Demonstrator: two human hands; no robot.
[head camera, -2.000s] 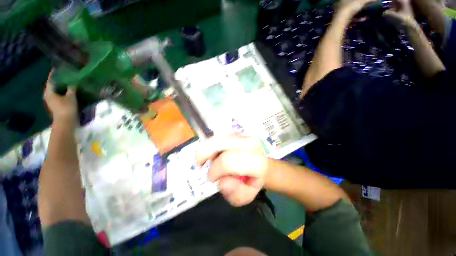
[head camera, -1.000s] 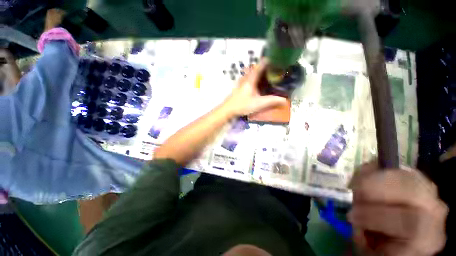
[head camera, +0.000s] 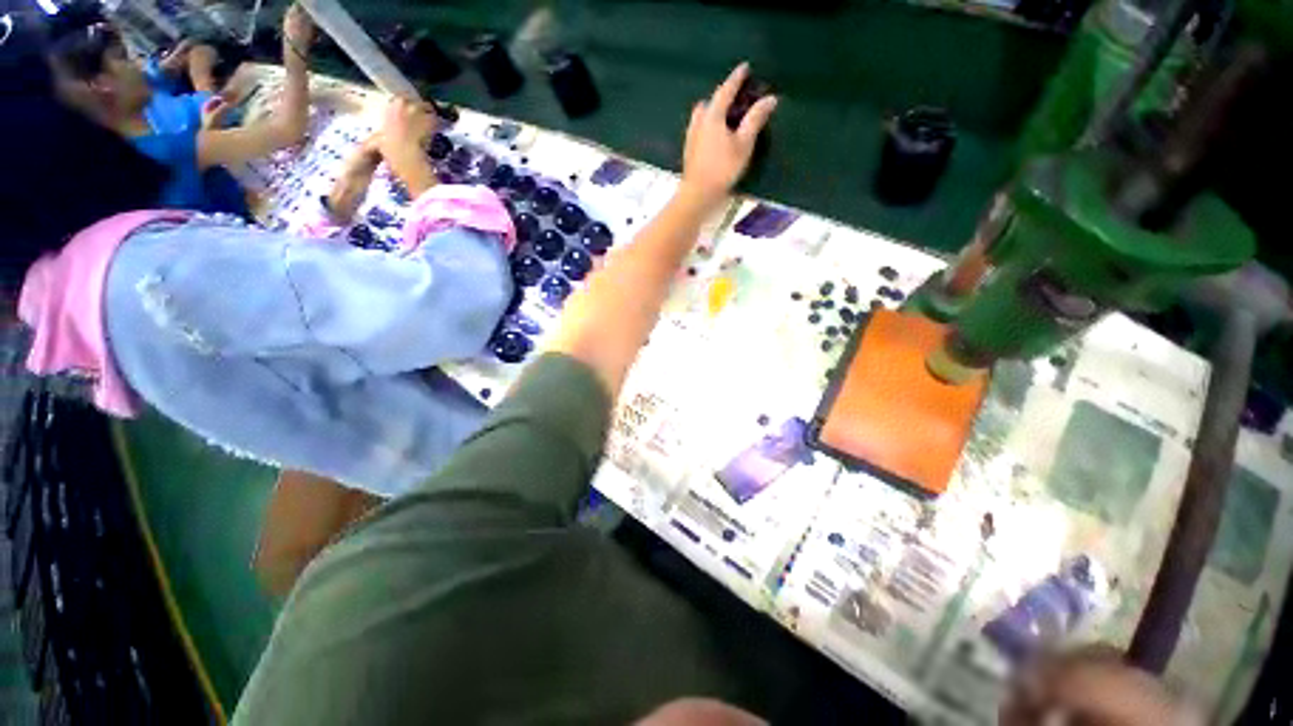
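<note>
My left hand (head camera: 726, 142) is stretched out over the green conveyor, with its thumb and fingers around a black round housing (head camera: 747, 102), mostly hidden by the hand. My right hand (head camera: 1099, 692), blurred and cut off by the bottom edge, is closed at the lower end of the long press lever (head camera: 1198, 496). The green press (head camera: 1078, 241) stands at right. Its brass-coloured tip (head camera: 956, 358) is over the orange pad (head camera: 908, 404), which holds no housing. Small dark discs (head camera: 851, 301) lie beside the pad.
Black units (head camera: 915, 153) stand on the conveyor (head camera: 808, 121). A co-worker in a light blue sleeve (head camera: 312, 305) is at left beside a tray of black domes (head camera: 546, 234). Another person is further back. A yellow patch (head camera: 722, 294) lies on the printed paper cover.
My left hand has moved from the housing on the pad out over the conveyor. The pad now has no housing on it. The view has turned left, and my right hand is lower in view.
</note>
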